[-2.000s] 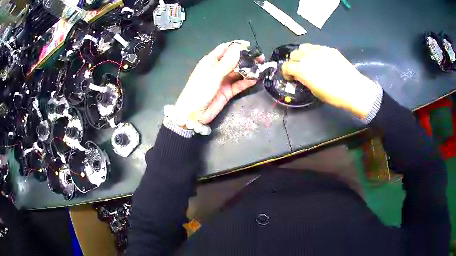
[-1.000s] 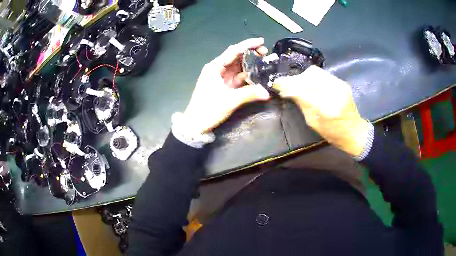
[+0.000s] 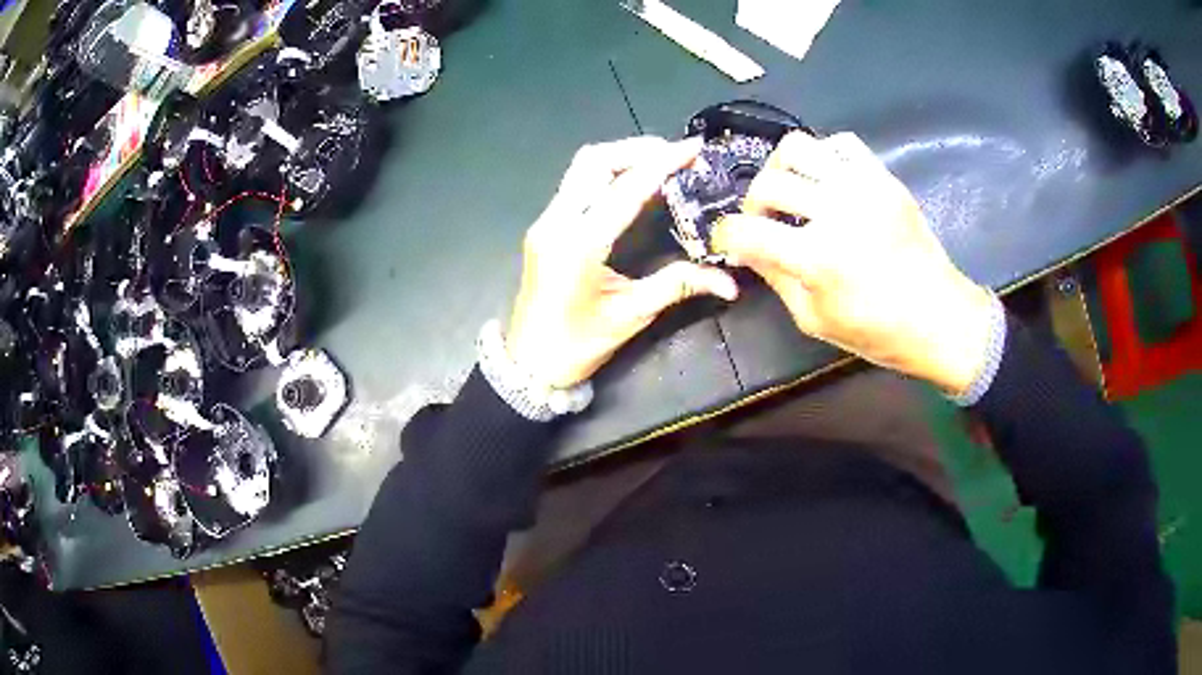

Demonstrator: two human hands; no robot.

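A round black camera housing (image 3: 754, 121) lies on the dark-green bench in front of me, with a circuit board (image 3: 708, 185) dotted with parts at its open side. My left hand (image 3: 596, 257) is at the left of the housing, thumb at the board's lower edge and fingertips at its upper left edge. My right hand (image 3: 863, 251) covers the right side of the housing, with its thumb and fingers on the board. Whether my right fingers hold a small part cannot be seen. A thin dark wire (image 3: 625, 95) lies beyond my left hand.
Many wired black units (image 3: 224, 462) crowd the bench's left side. A lens plate (image 3: 311, 392) lies beside them. A whitish board (image 3: 400, 62), a pale strip (image 3: 695, 40) and a white sheet (image 3: 787, 19) lie at the back. Two black units (image 3: 1142, 95) lie far right. A red stool (image 3: 1144, 310) stands below.
The board, earlier held in my left hand beside the housing, is now at the housing's open side. Both hands have come together around the housing. The view has shifted slightly.
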